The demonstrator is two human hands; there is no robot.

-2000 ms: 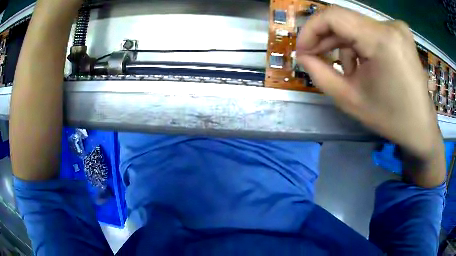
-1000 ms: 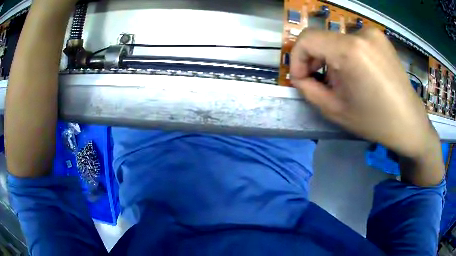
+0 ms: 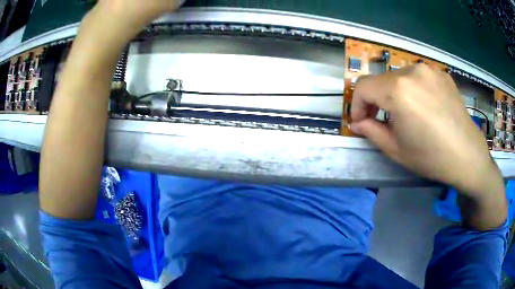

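Note:
An orange circuit board panel (image 3: 367,51) with small dark and silver components lies between the conveyor rails, right of centre. My right hand (image 3: 418,113) is over it, thumb and forefinger close together at the board's near left part. The fingertips hide what, if anything, is pinched there. My left forearm crosses the conveyor at the left. My left hand (image 3: 138,7) is cut off by the top edge, so its fingers cannot be seen.
A scuffed aluminium rail (image 3: 237,155) runs in front of my body. A dark rod and spring stand in the gap left of the panel. More boards (image 3: 25,82) lie at far left and far right. A blue bin (image 3: 148,226) with loose metallic parts is below. A green surface (image 3: 254,11) lies behind.
The view has shifted, so the conveyor sits lower and the green surface shows at the top. The panel has moved right in the picture. My right hand has stayed over it, fingers still close together.

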